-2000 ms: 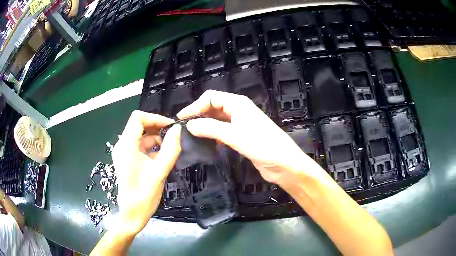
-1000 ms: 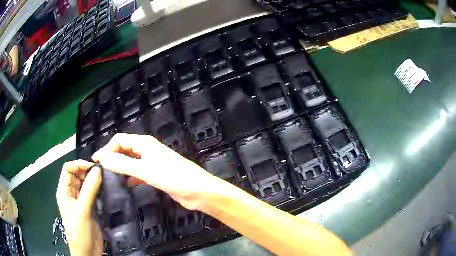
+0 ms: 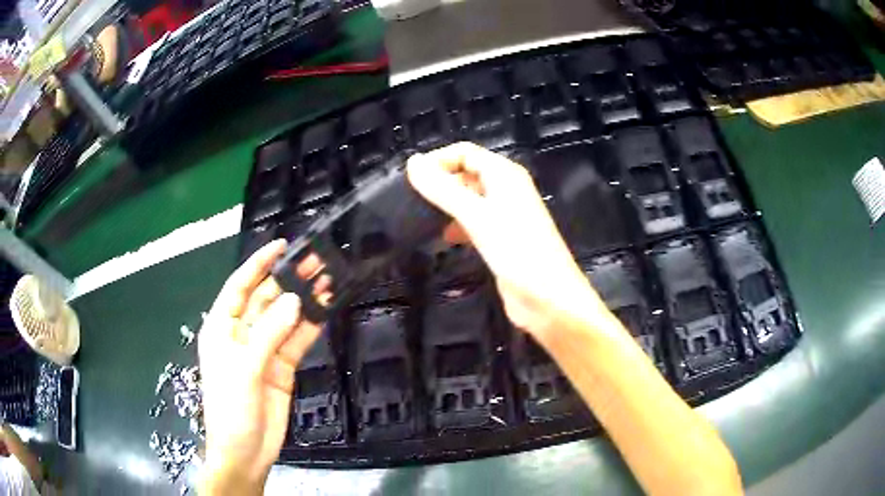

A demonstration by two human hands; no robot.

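A black phone housing (image 3: 364, 228) is held tilted above the tray, between both hands. My left hand (image 3: 254, 354) grips its lower left end, where fingers show through small openings. My right hand (image 3: 485, 208) pinches its upper right end. The glossy black blister tray (image 3: 582, 199) lies below with rows of phone housings in its pockets; one middle-row pocket right of my right hand looks plain and dark. The hands and the held housing hide part of the tray. Loose small parts (image 3: 177, 412) lie scattered on the green bench left of my left hand.
A cream round fan (image 3: 44, 316) and a dark slab (image 3: 68, 407) are at the far left. Other black trays stand at upper left (image 3: 209, 63) and upper right (image 3: 786, 63), with a yellowish board (image 3: 820, 100). A red strip (image 3: 325, 70) lies behind. A white perforated sheet (image 3: 871, 189) is at the right edge.
The housing has turned from hanging down below both hands to lying slantwise between them. My right hand has moved from beside my left fingers to the housing's other end. The camera view has also shifted.
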